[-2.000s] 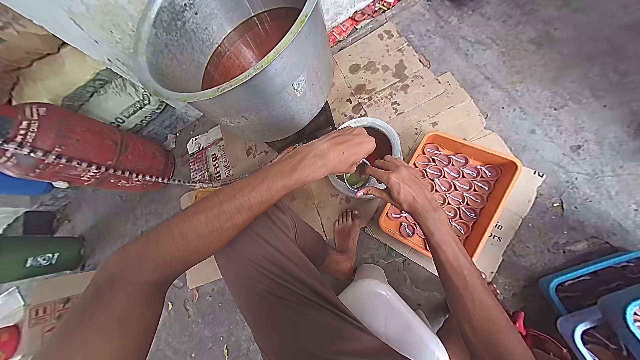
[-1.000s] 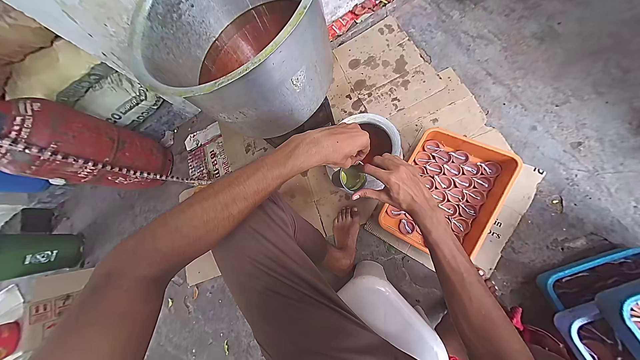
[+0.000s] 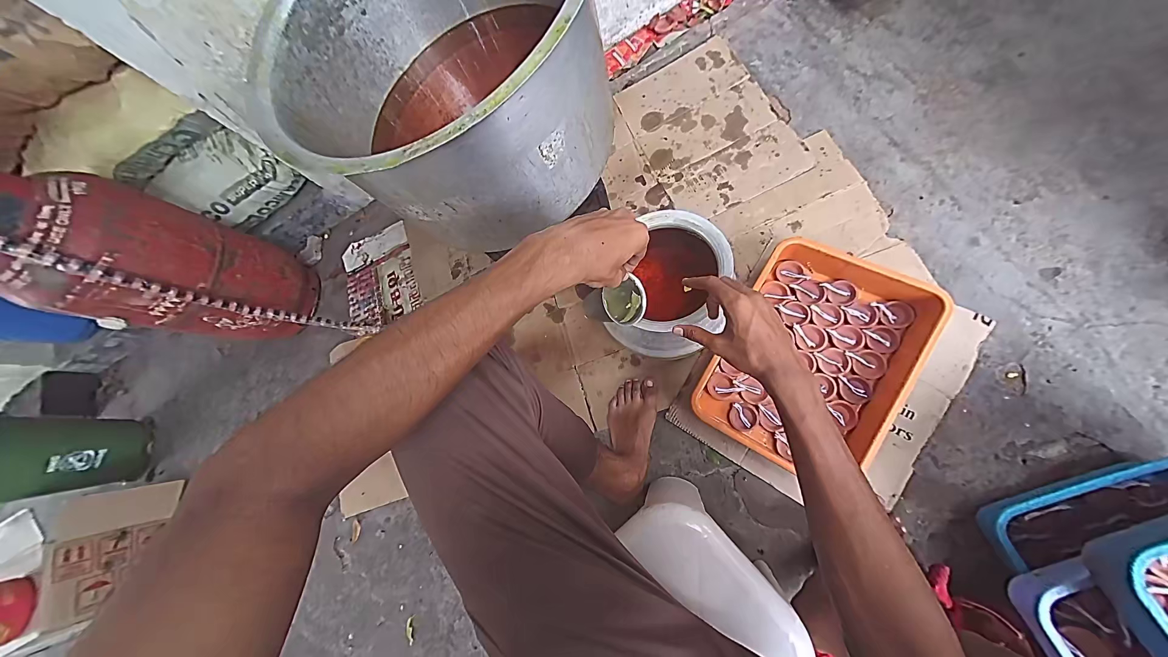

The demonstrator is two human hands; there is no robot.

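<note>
My left hand (image 3: pixel 598 248) grips a small metal cup (image 3: pixel 624 301) over the near left rim of a round metal pot (image 3: pixel 707 224). Something green shows inside the cup; what it is I cannot tell. Red-orange liquid (image 3: pixel 673 266) lies in the pot. Over the pot's right side is my right hand (image 3: pixel 737 327), its thumb and fingers apart, with a tiny yellowish bit at a fingertip. Beside it, an orange plastic tray (image 3: pixel 929 315) holds rows of small clay cups (image 3: pixel 844 338), each with a pale wick-like strand on it.
A large metal vat (image 3: pixel 511 155) with reddish liquid stands behind the pot. Flattened cardboard (image 3: pixel 730 137) covers part of the concrete floor. A red gas cylinder (image 3: pixel 173 251) lies at left, with a green container (image 3: pixel 73 456) nearer. Blue crates (image 3: pixel 1063 502) stand at lower right.
The small cup has moved from over the liquid to the pot's near left rim, still in my left hand. My right hand's thumb and fingers are wider apart.
</note>
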